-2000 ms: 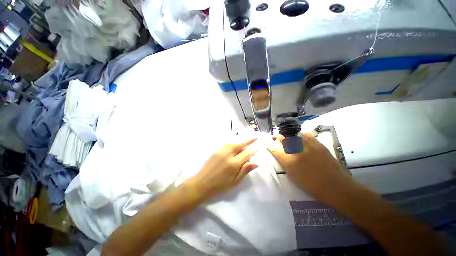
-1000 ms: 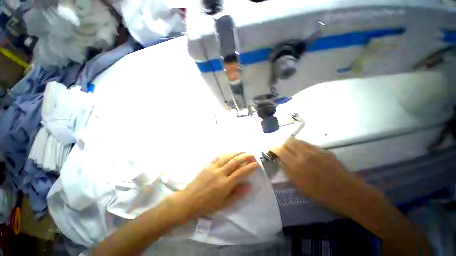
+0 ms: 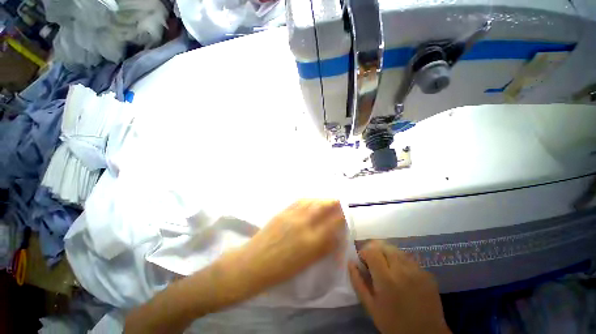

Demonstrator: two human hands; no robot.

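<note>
The white garment (image 3: 196, 150) lies spread left of and in front of the machine, glaring under the lamp. My left hand (image 3: 304, 228) is on the garment near its right edge, fingertips pinching that edge. My right hand (image 3: 395, 280) is lower, at the table's front edge, with thumb and fingers on the same garment edge. The sewing machine head (image 3: 405, 59) stands behind both hands. The needle and presser foot area (image 3: 343, 140) is partly lost in glare. The swing-away guide (image 3: 379, 171) lies by the foot.
A tied bundle of white pieces (image 3: 82, 150) lies at the left on blue-grey cloth (image 3: 39, 143). Orange-handled scissors (image 3: 21, 264) are at far left. A tape-measure strip (image 3: 483, 251) runs along the table's front. White cloth and plastic (image 3: 108, 29) are heaped at back left.
Both hands have moved from the presser foot toward the table's front edge, my right hand lowest. The garment's right edge has come away from the foot. The guide sits in a different position. The view has shifted.
</note>
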